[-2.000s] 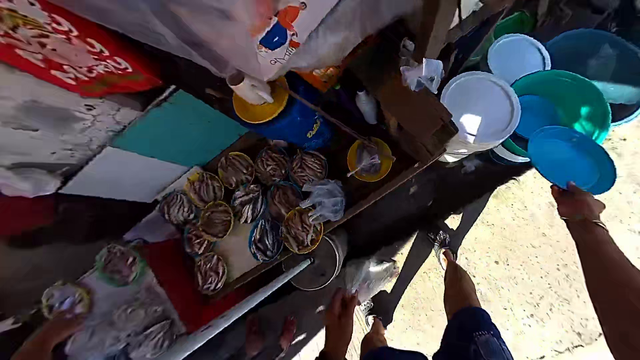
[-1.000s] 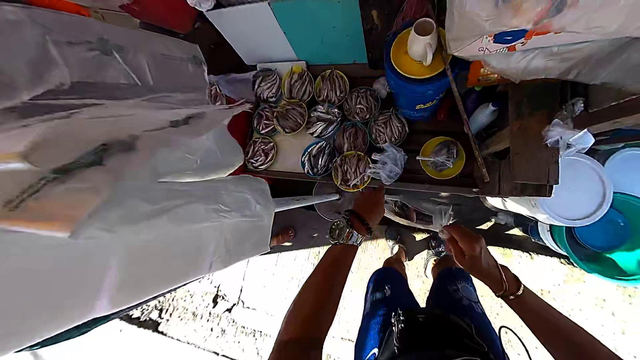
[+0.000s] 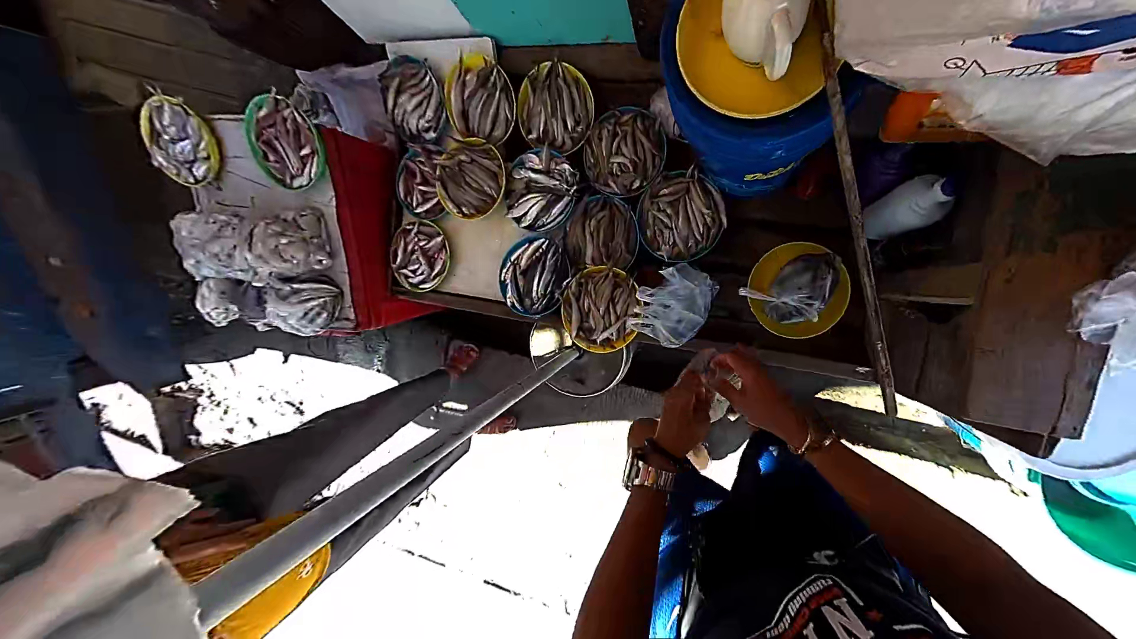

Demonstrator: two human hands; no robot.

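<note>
My left hand [image 3: 685,413], with a metal watch on the wrist, and my right hand [image 3: 753,390] meet low in the middle of the head view. Between their fingers is a crumpled clear plastic bag [image 3: 703,366]; its contents cannot be made out. Just above them a clear plastic bag [image 3: 676,306] lies beside a yellow-rimmed bowl of small fish [image 3: 600,308] at the stall's front edge. Several more bowls of fish [image 3: 625,151] stand behind it. To the right, a yellow bowl [image 3: 799,290] holds a tied plastic bag.
A metal pole [image 3: 390,484] slants up from the lower left, near a person's legs and feet [image 3: 463,357]. Bagged fish [image 3: 253,244] lie on the left table. A blue drum [image 3: 745,160] with a yellow lid and a white pitcher [image 3: 765,27] stands behind. A wooden stick [image 3: 856,204] leans at right.
My hands were apart one second ago and are now together at the plastic bag. The blue lid my right hand held two seconds ago is no longer in it. The view has swung left.
</note>
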